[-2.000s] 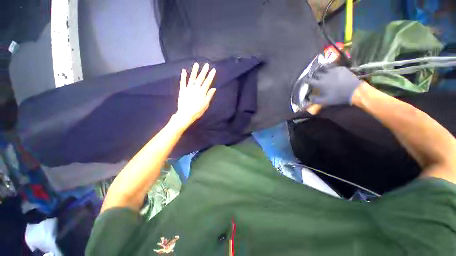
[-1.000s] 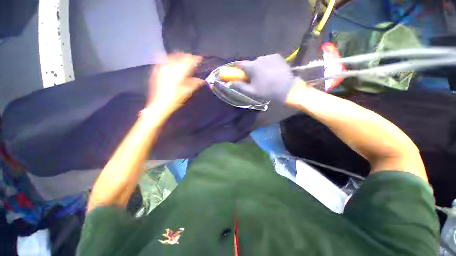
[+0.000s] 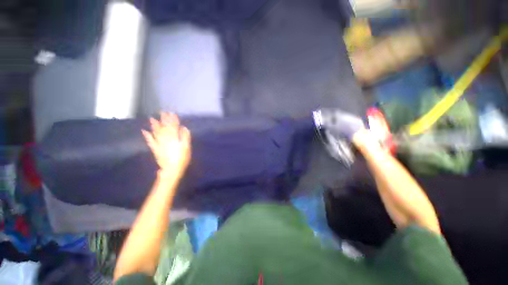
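The view is blurred. A navy garment (image 3: 239, 158) lies stretched over the long padded form, from the left to the middle. My bare left hand (image 3: 170, 143) rests flat on its upper part, left of the middle, fingers apart. My gloved right hand (image 3: 343, 123) is shut on the steam iron (image 3: 336, 146) just right of the garment's right end. The iron's silver edge shows below and left of the glove; its handle is hidden by the hand.
A white strip (image 3: 118, 61) crosses the grey padded table (image 3: 69, 92) at the upper left. A red piece (image 3: 381, 127) is beside my right wrist. A yellow hose (image 3: 459, 86) and green cloth (image 3: 440, 150) are at the right. Dark cloth (image 3: 401, 211) lies at the lower right.
The iron has moved right, from over the garment to beyond its right end. My left hand has flattened on the cloth. The camera view has shifted, and the yellow hose now slants further right.
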